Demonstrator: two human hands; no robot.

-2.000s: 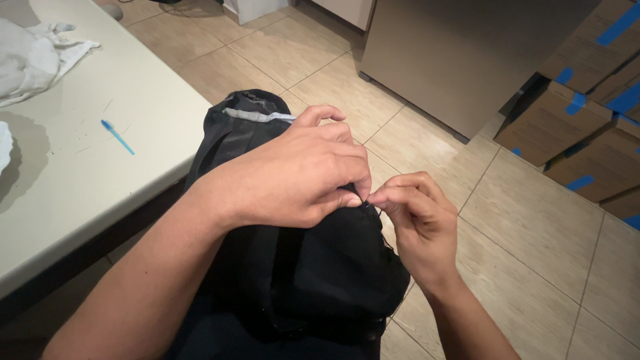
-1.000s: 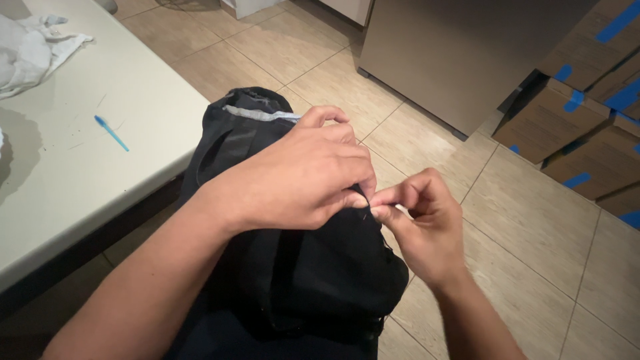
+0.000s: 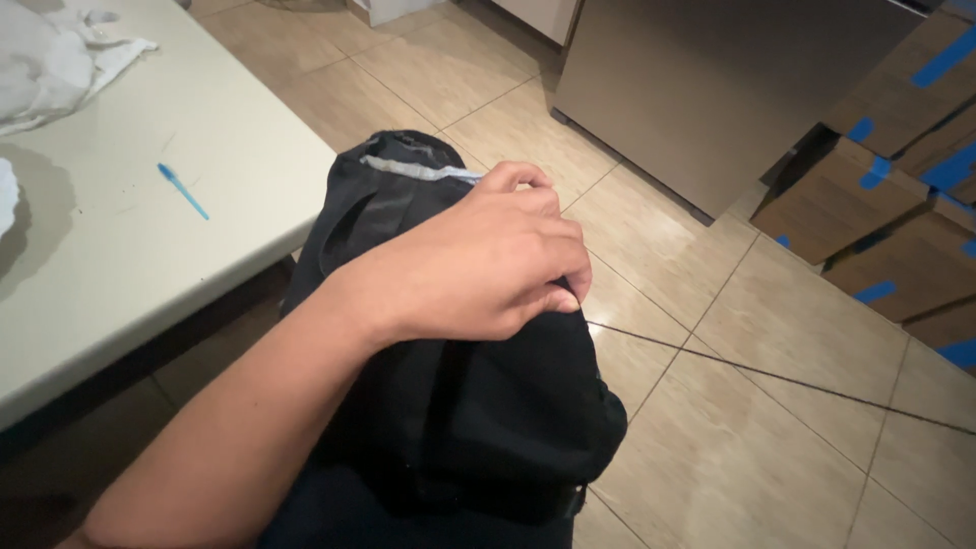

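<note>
My left hand (image 3: 473, 267) pinches the edge of a black cloth item (image 3: 496, 412) between thumb and fingers. The cloth lies over my lap, with a pale strip (image 3: 412, 168) along its far part. From the cloth's right edge, just below my left fingertips, a dark thread (image 3: 762, 370) runs taut across to the right border of the view. My right hand is out of view. Whether a needle is on the thread cannot be seen.
At the left stands a pale table (image 3: 252, 145) with a light blue pen (image 3: 183, 191) and white cloth (image 3: 53, 65) on it. Cardboard boxes (image 3: 846, 206) with blue tape are stacked at the right, beside a grey appliance (image 3: 709, 91). The floor (image 3: 732, 457) is tiled.
My right hand, close to my left fingertips before, has left the view. The long thread now stretches out to the right. My left hand keeps its pinch on the cloth.
</note>
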